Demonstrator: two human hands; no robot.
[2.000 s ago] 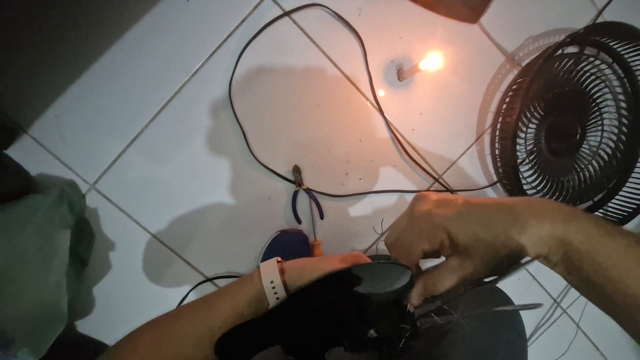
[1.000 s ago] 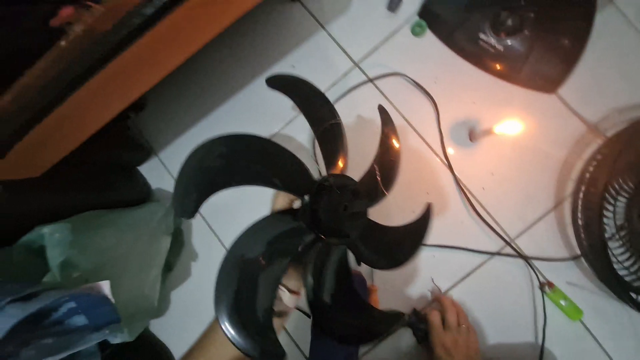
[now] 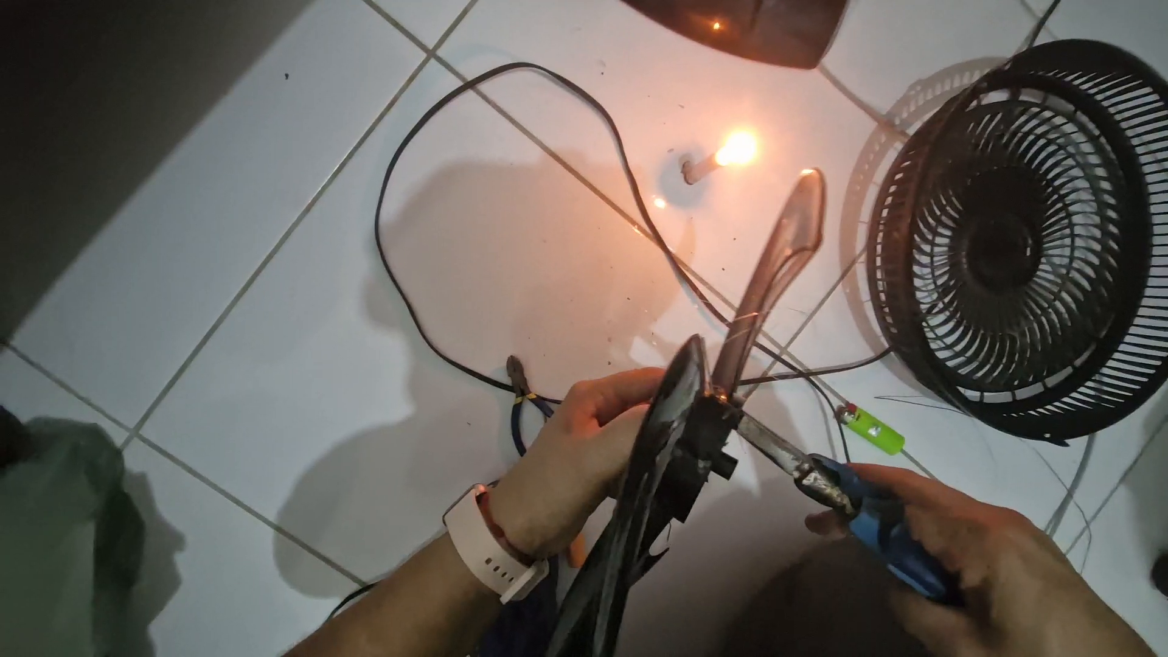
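Note:
A black plastic fan blade [image 3: 662,456] is seen nearly edge-on at the lower middle, its blades pointing up and down. My left hand [image 3: 584,447], with a white watch band on its wrist, grips it from the left side. My right hand [image 3: 967,547] is closed around a tool with a blue handle [image 3: 899,543] and a flat metal end; its exact kind is unclear. The tool's metal end touches the hub [image 3: 707,438] or lies right beside it. Diagonal cutters [image 3: 517,388] with dark blue handles lie on the floor behind my left hand.
A lit candle [image 3: 712,164] stands on the tiled floor beyond the blade. The black fan grille [image 3: 1013,246] is at the right, a green lighter [image 3: 871,429] near it. A black cable [image 3: 392,246] loops across the tiles. A dark fan part [image 3: 748,27] lies at the top, green plastic [image 3: 64,538] at lower left.
The fan blade, face-on to the view a second ago, has turned nearly edge-on. My right hand, then low by the floor, now holds the blue-handled tool at the hub. The view has shifted.

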